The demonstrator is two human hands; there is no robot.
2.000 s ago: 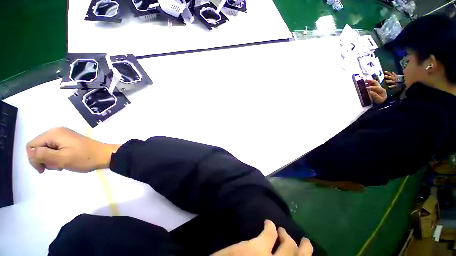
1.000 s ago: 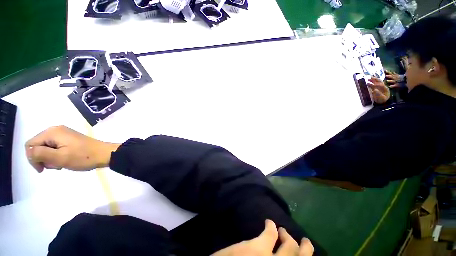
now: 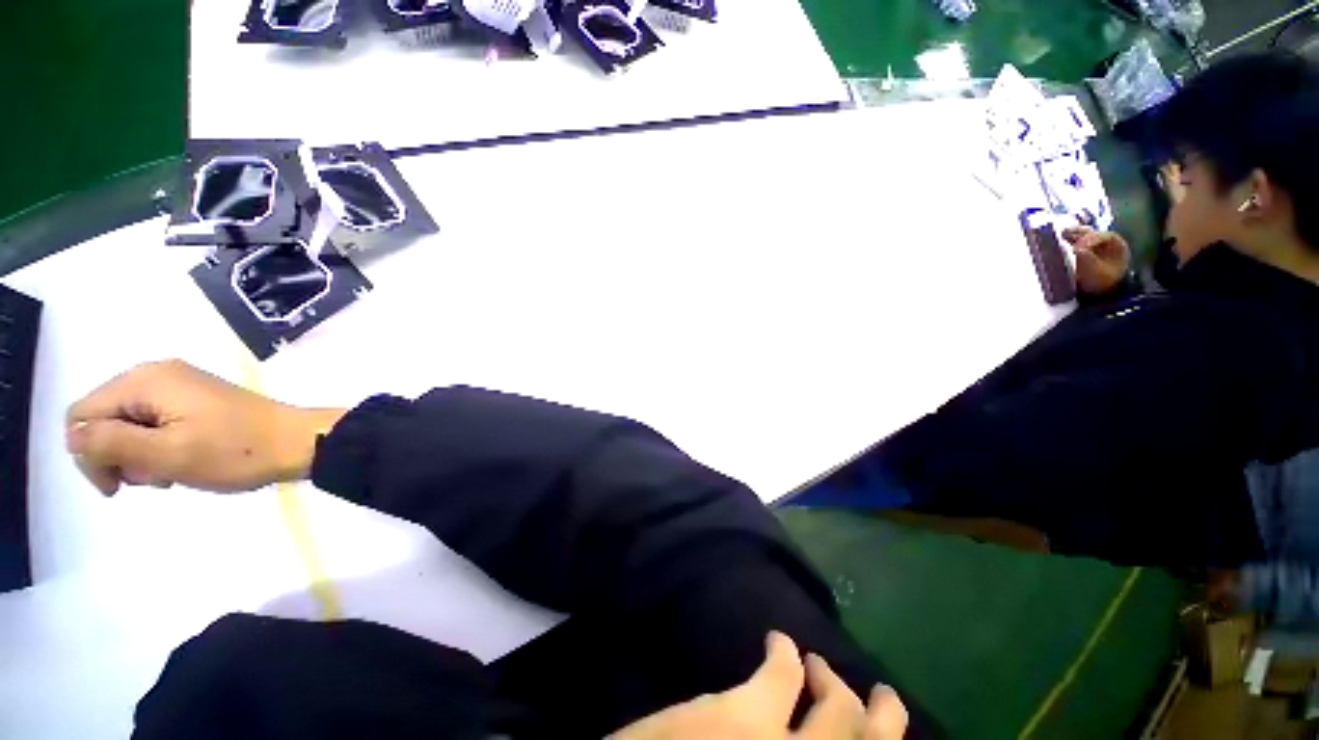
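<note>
My arms are crossed. My right hand (image 3: 188,428) is at the left, resting on the white bench with its fingers curled; nothing shows in it. My left hand (image 3: 781,706), cut off by the bottom edge, lies against my right sleeve with its fingers slightly apart and nothing visible in it. Three black square frames lie just beyond my right hand: one at upper left (image 3: 195,231), one at right (image 3: 408,217), and one nearest (image 3: 330,312). They touch or overlap, with pale octagonal outlines around their openings. Neither hand touches them.
A heap of black frames (image 3: 631,55) lies on the farther white board (image 3: 579,109). A black tray (image 3: 15,434) is at the left edge. At right, a person's hand (image 3: 1102,260) is at a dark slim rectangle (image 3: 1050,257), near white flat parts (image 3: 1030,130).
My hands have hardly moved. The neighbour's near hand has shifted slightly, and their other hand no longer shows by the white parts. Blue-grey cloth now shows at the right edge.
</note>
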